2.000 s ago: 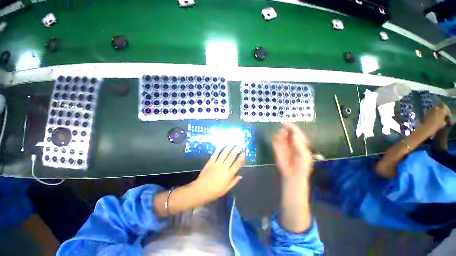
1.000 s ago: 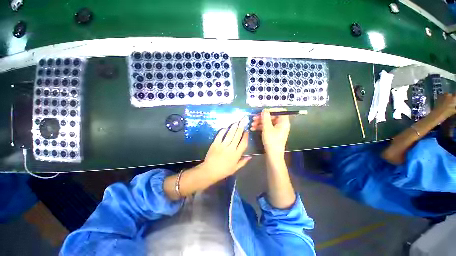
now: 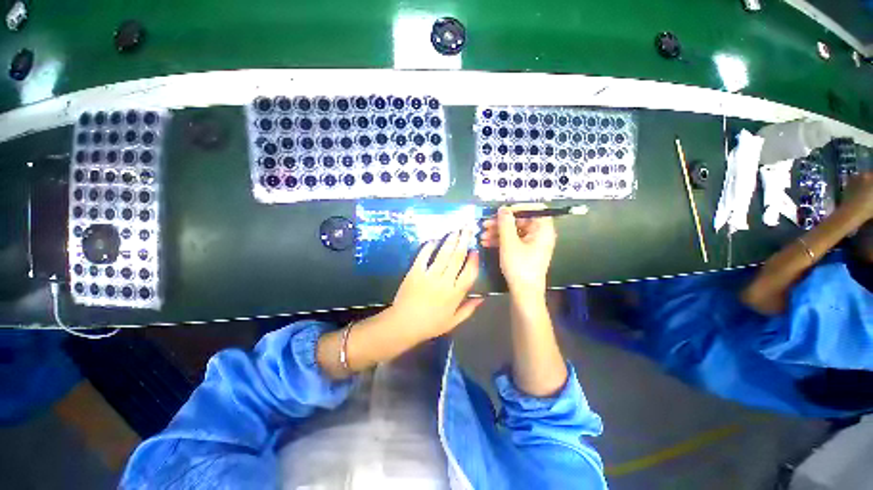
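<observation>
A bright blue sheet (image 3: 378, 239) with rows of tiny shiny pieces lies on the dark green bench, its middle washed out by glare. My left hand (image 3: 436, 287) rests flat on its lower right part, fingers slightly apart, holding nothing visible. My right hand (image 3: 524, 247) grips a thin dark pen-like tool (image 3: 560, 211) at the sheet's right edge; its pale end points right, and its other end is hidden by fingers and glare. A round black unit (image 3: 337, 233) lies against the sheet's left edge.
Trays of dark round parts stand behind the sheet (image 3: 349, 196) (image 3: 555, 153) and at left (image 3: 117, 211), one bearing a black puck (image 3: 100, 243). A yellowish stick (image 3: 691, 201) and white strips (image 3: 740, 182) lie right. The green belt (image 3: 287, 38) carries round units. Another person's arm (image 3: 799, 263) is at right.
My right hand has come to the sheet's right edge and now shows the dark tool. My left hand has stayed on the sheet. Units on the belt have shifted left.
</observation>
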